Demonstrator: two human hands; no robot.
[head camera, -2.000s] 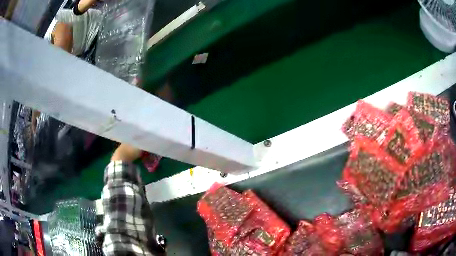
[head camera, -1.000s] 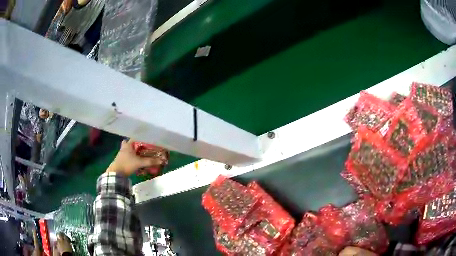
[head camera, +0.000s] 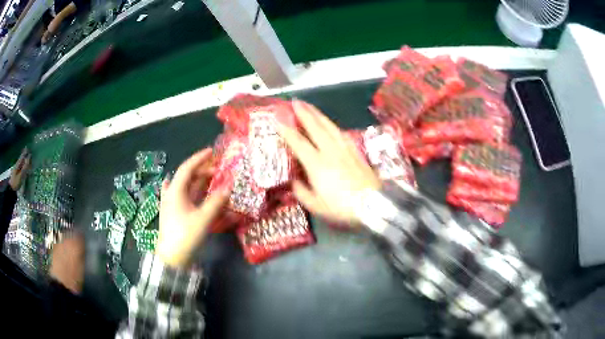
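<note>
A heap of bagged circuit boards in red bubble bags lies on the dark mat in front of me. My left hand is at the heap's left side, blurred, its fingers against the bags. My right hand lies over the heap's right side, fingers spread onto a bag with pale patches. Both hands press around the heap. A second heap of bagged boards lies to the right, with a few bags below it. Another pale-patched bag lies between the heaps, beside my right wrist.
Loose green circuit boards lie at left. Another person's hand is by stacked boards at far left. A white rail and post border the green belt. A smartphone, white fan and white box are at right.
The view has swung left and down to the bench. My left hand has come back from over the belt, where it held a red bag, to the middle heap. My right hand has come onto it too.
</note>
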